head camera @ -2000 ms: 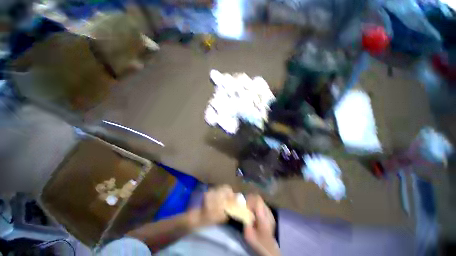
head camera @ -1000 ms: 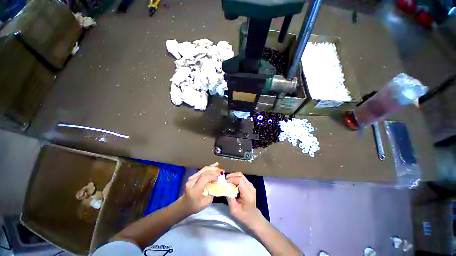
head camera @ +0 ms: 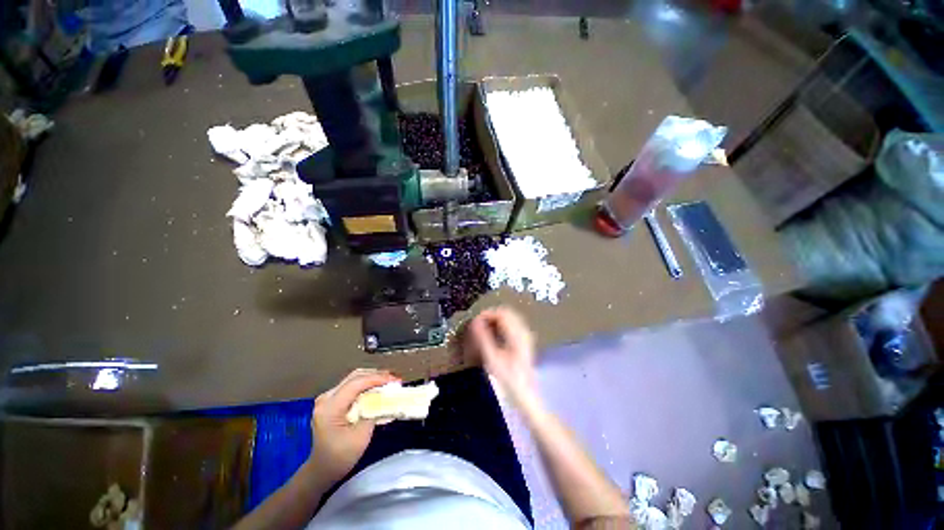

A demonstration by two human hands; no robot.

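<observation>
My left hand [head camera: 342, 422] holds a small cream plush piece [head camera: 393, 403] in front of the table edge. My right hand [head camera: 501, 347] is at the table edge, just below the pile of dark shiny pieces [head camera: 463, 271]; its fingers are blurred, and whether they hold anything cannot be seen. The green hand press [head camera: 357, 135] stands left of that pile, its dark base plate [head camera: 405, 324] at the table edge with no plush on it. A pile of white washers [head camera: 525, 268] lies right of the dark pieces.
White plush heap [head camera: 277, 192] left of the press. Washer box [head camera: 538, 145] and dark parts box [head camera: 438, 142] behind it. Wrapped bottle [head camera: 657, 176], metal rod [head camera: 664, 246] and bagged dark rectangle [head camera: 710, 240] at right. Carton [head camera: 72, 424] lower left; cream pieces [head camera: 724, 450] on the floor lower right.
The view has swung right. My right hand has let go of the plush piece and moved up to the table edge by the dark pile. My left hand still holds the piece.
</observation>
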